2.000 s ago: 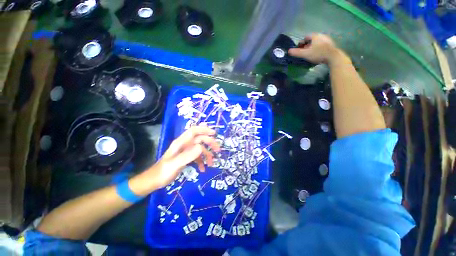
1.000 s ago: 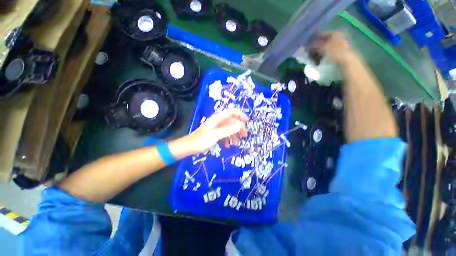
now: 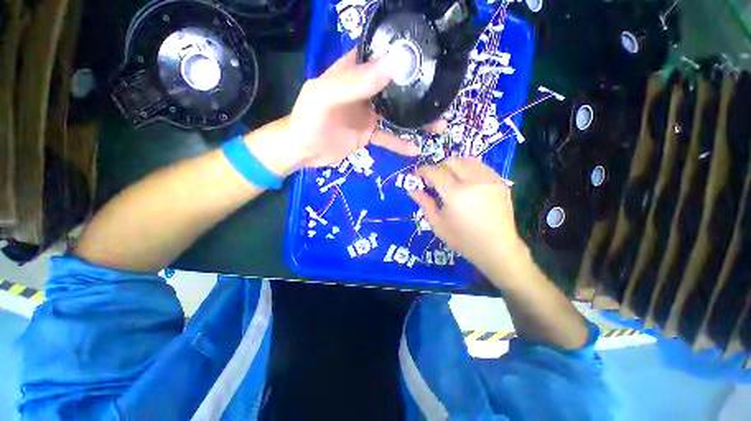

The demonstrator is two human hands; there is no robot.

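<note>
My left hand [image 3: 342,111], with a blue wristband [image 3: 249,162], holds a round black housing [image 3: 428,90] with a pale centre, tilted above the blue tray [image 3: 303,238]. The thumb lies over the housing's face near its centre. My right hand [image 3: 469,201] is just below the housing, over the tray, with thumb and fingertips close together near a small white board [image 3: 409,182]. Whether it grips that board is unclear. White boards with thin reddish wires [image 3: 362,245] lie in the tray, many tangled at its right side.
Another black housing [image 3: 224,92] lies left of the tray. More dark housings with white centres [image 3: 584,117] lie on the right. Brown cardboard dividers [image 3: 659,197] stand at the right and also at the left [image 3: 33,123]. The bench's front edge runs below the tray.
My right hand has come back from the far right to over the tray. My left hand, earlier over the parts, now holds a black housing. The view has shifted down and nearer.
</note>
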